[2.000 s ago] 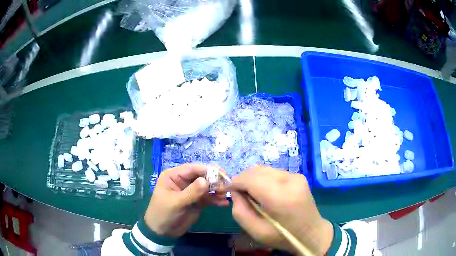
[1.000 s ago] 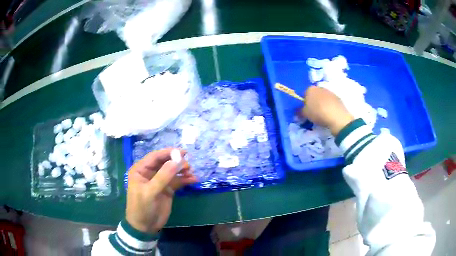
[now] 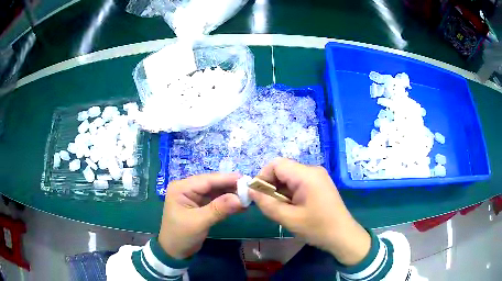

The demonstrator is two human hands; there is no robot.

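My left hand (image 3: 195,213) holds a small white piece (image 3: 244,190) in its fingertips, in front of the blue crate. Whether it is a housing with a cover on it cannot be told. My right hand (image 3: 308,206) touches the piece from the right with its thumb and fingers. It also holds the bamboo tweezers (image 3: 265,187), whose wide flat end shows between the fingers; the rest is hidden by the hand. The blue shallow crate (image 3: 325,123) of clear housings (image 3: 264,129) lies just behind the hands.
The large blue bin (image 3: 465,131) at right holds white covers (image 3: 402,137). The clear tray (image 3: 52,170) at left holds white assemblies (image 3: 104,140). The open bag of white inserts (image 3: 206,90) sits behind the crate's left part. A crumpled clear bag (image 3: 206,13) lies farther back.
My right hand has come back from the large blue bin to the piece in my left hand. The tweezers' flat end now points at the piece. The camera view has shifted.
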